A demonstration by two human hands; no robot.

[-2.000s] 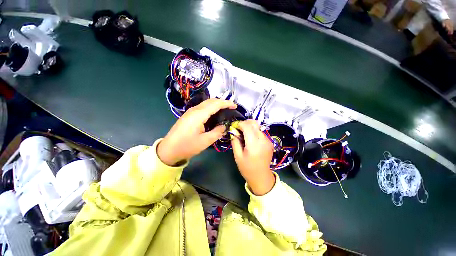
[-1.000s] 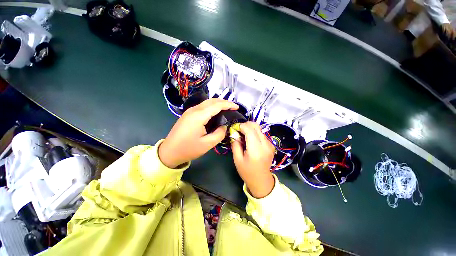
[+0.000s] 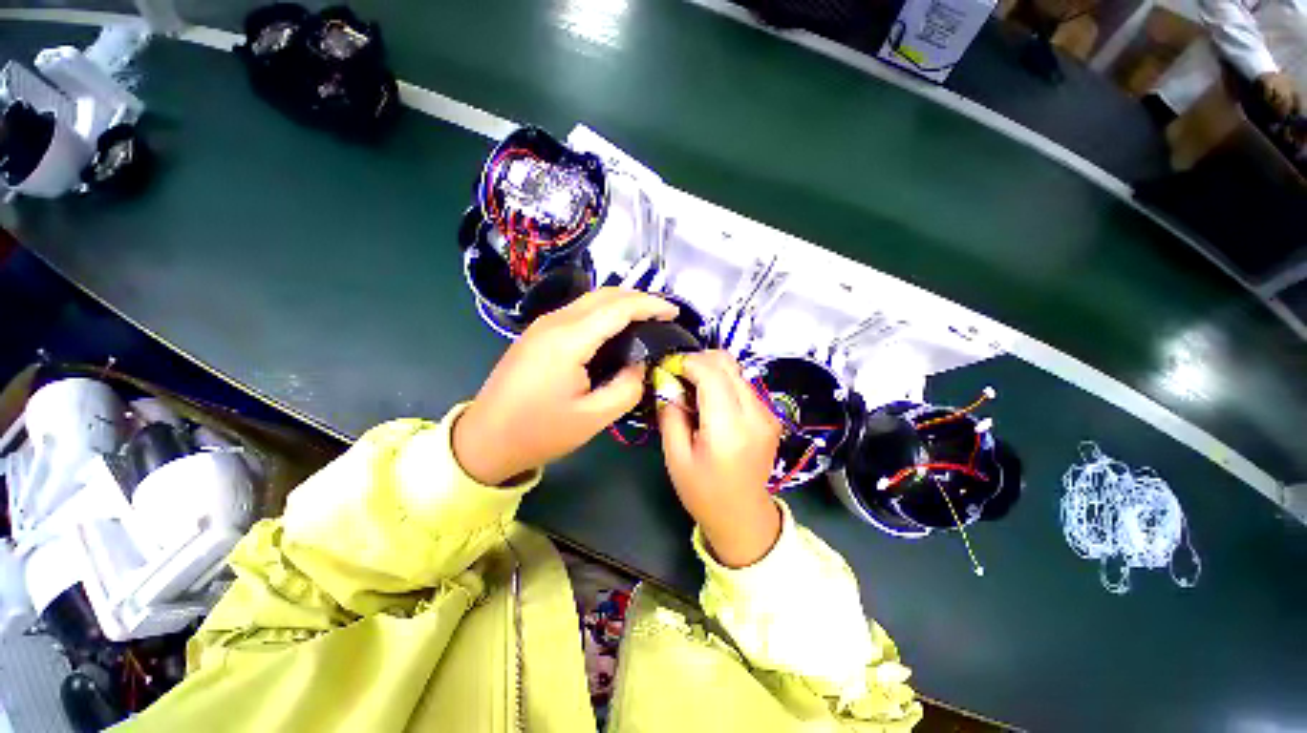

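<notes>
My left hand [image 3: 552, 384] holds a black camera ball module [image 3: 645, 344] above the row of camera housings. My right hand [image 3: 724, 455] is at the module's right side, its fingertips pinched at a small yellow and white piece [image 3: 669, 375], too small to tell exactly. A housing behind my hands is mostly hidden. Two open white-rimmed housings with black insides and loose wires stand to the right, the nearer one [image 3: 807, 420] and the end one [image 3: 917, 468]. At the row's left a module with its silvery board up [image 3: 542, 193] sits on a housing.
White brackets [image 3: 846, 301] lie behind the row. A tangled white cord [image 3: 1128, 518] is at right. Black modules [image 3: 323, 65] and a white unit [image 3: 58, 122] are at upper left. A carton of housings [image 3: 308, 455] is at lower left. A person's hand [image 3: 1276, 95] shows at upper right.
Both hands stay at the module with only small finger movements. The white unit and the white cord have shifted a little left in the picture.
</notes>
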